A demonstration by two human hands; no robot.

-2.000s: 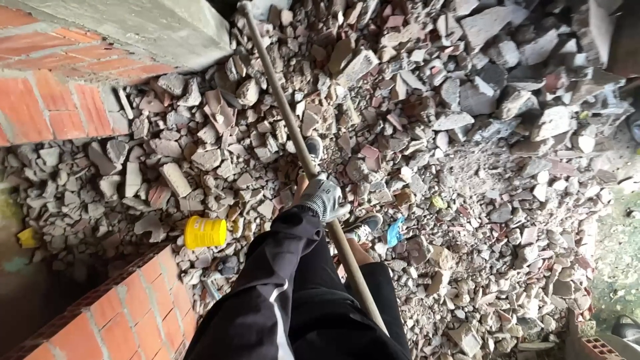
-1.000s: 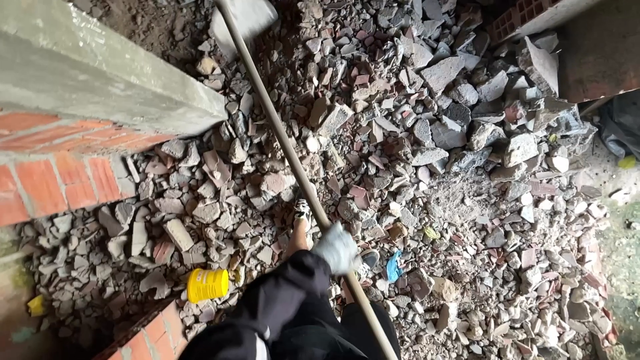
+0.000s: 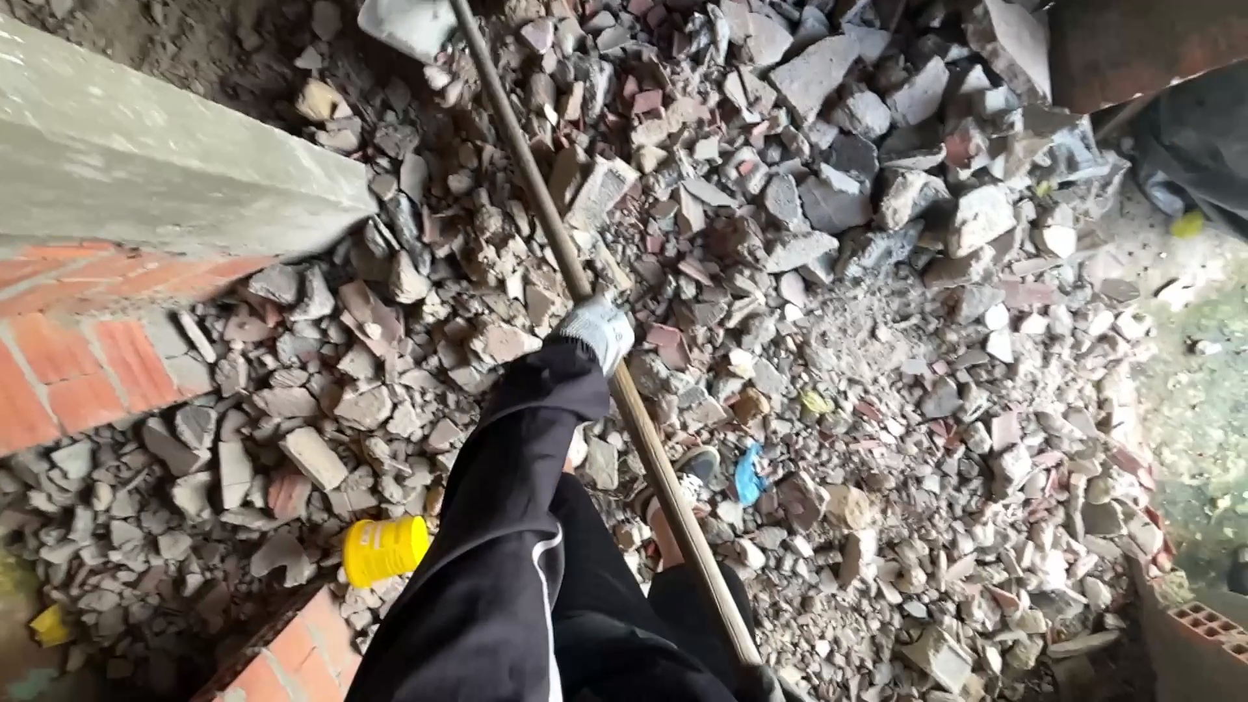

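My left hand (image 3: pixel 597 334), in a pale knit work glove, grips the middle of a long wooden tool handle (image 3: pixel 655 448). The handle runs diagonally from the top edge to the bottom. A pale, flat blade-like piece (image 3: pixel 411 24) shows beside its far end; the join is out of view. At the bottom edge, my right hand (image 3: pixel 770 684) shows only as a dark gloved part around the handle's near end. Broken masonry rubble (image 3: pixel 829 322) lies beneath the handle and around my shoes.
A concrete-and-brick wall (image 3: pixel 166 166) juts in at left, with another brick edge (image 3: pixel 292 653) at lower left. A yellow bucket (image 3: pixel 385 549) lies tipped on the rubble. A blue scrap (image 3: pixel 750 475) lies by my shoe. Dark sheeting (image 3: pixel 1194 146) is at upper right.
My left hand stays around the handle, while the handle and pale blade have shifted relative to the rubble. The view has moved somewhat.
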